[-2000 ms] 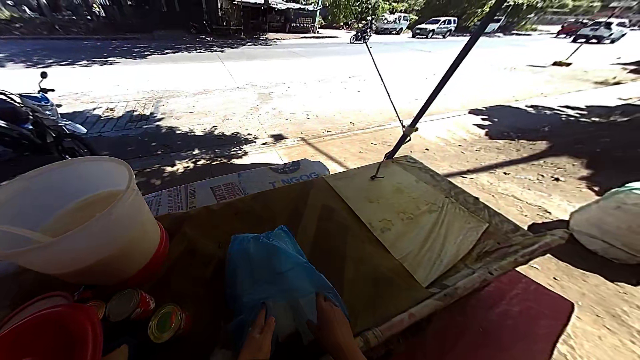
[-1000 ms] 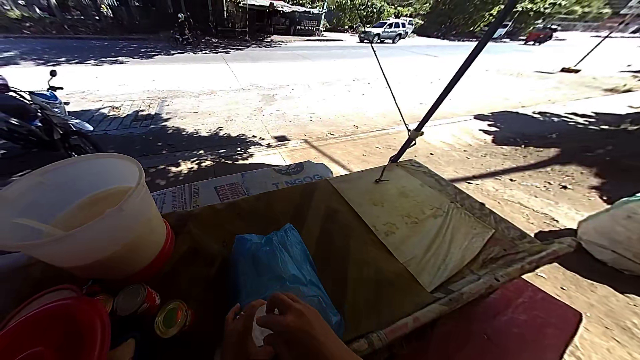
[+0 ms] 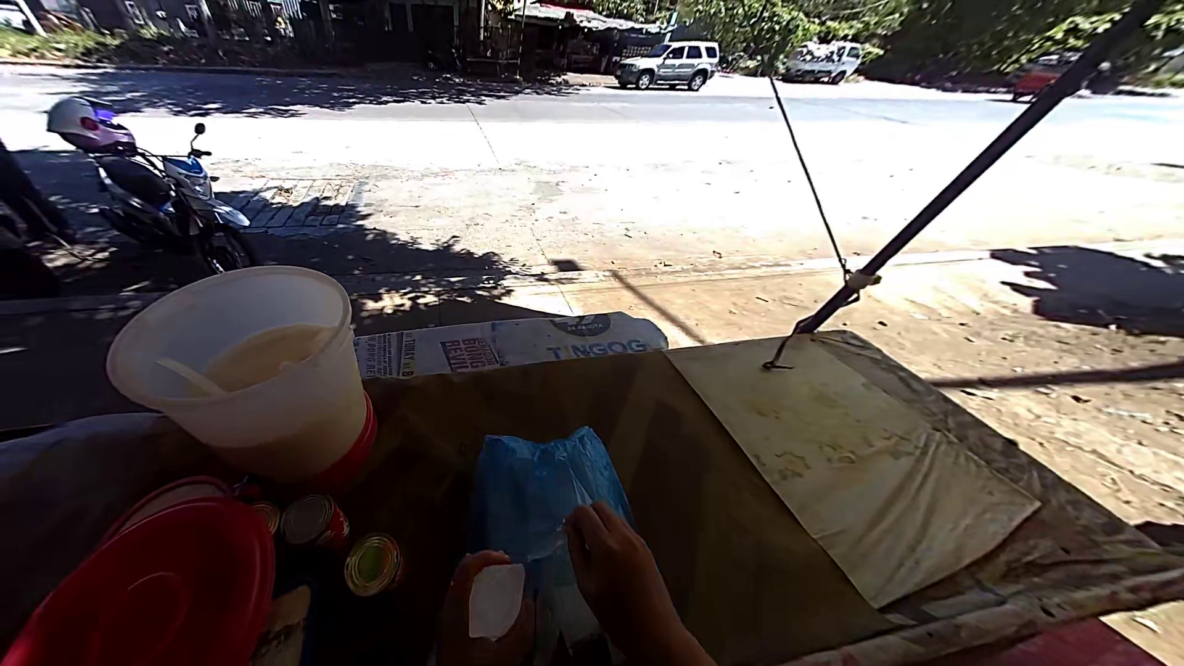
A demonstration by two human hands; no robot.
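Note:
A small white item (image 3: 496, 601), its kind unclear, is held in my left hand (image 3: 472, 610) in front of the blue plastic bag (image 3: 546, 481). Just right of it, my right hand (image 3: 610, 564) has bent fingers pinching a thin clear piece of plastic (image 3: 566, 536) over the bag. The blue bag lies on the brown table cover (image 3: 721, 499). Left of my hands stand several tin cans (image 3: 373, 564), beside a red plastic basin (image 3: 157, 592).
A white plastic bucket (image 3: 324, 407) with pale contents and a handle stands at the left. A pale cloth (image 3: 860, 462) covers the table's right part, by a slanted pole (image 3: 962, 171). Beyond are a parked motorcycle (image 3: 176, 194) and a road with vehicles.
Two seconds ago both hands were at the blue bag; a second ago they were together around something white. Now they are apart, the white item in the left. The view has swung left.

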